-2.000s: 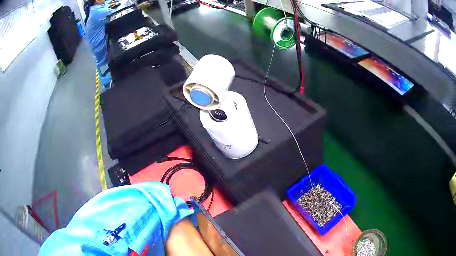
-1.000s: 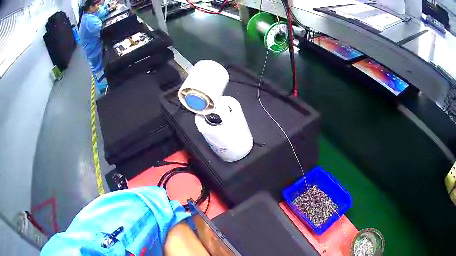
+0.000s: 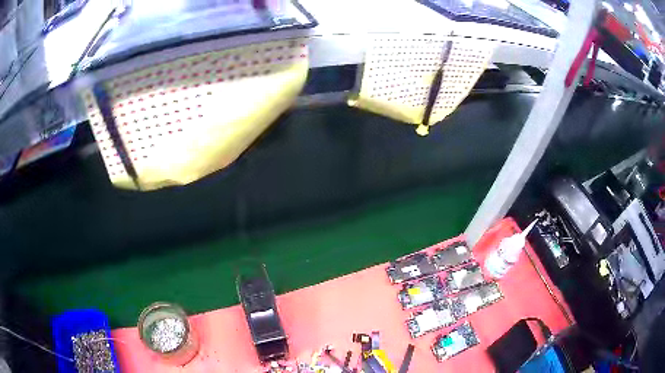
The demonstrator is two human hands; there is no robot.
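Note:
Neither of my hands is in view. Several small dark and silver circuit boards [image 3: 434, 319] lie in rows on the red bench mat [image 3: 343, 291], right of centre. A mixed heap of small parts and dark flex cables [image 3: 321, 360] lies at the bottom edge, with a yellow-handled tool [image 3: 379, 360] beside it, cut off by the frame. A long black device [image 3: 261, 313] stands left of the heap. A round glass dish [image 3: 166, 335] holds small silvery parts. A blue bin [image 3: 62, 335] at the lower left holds a heap of tiny metal parts.
A white squeeze bottle [image 3: 504, 256] stands by a slanting grey metal post [image 3: 536, 124]. Yellow-edged dotted sheets [image 3: 197, 116] hang from the shelf above the dark and green conveyor [image 3: 328, 218]. Dark equipment and parts [image 3: 583, 218] crowd the right side. A black and blue object [image 3: 547, 358] is at lower right.
The view has swung far to the right. The white rolls, foam block, blue sleeve, bare forearm and edge-on slab have left the picture. The bin and dish now show at lower left.

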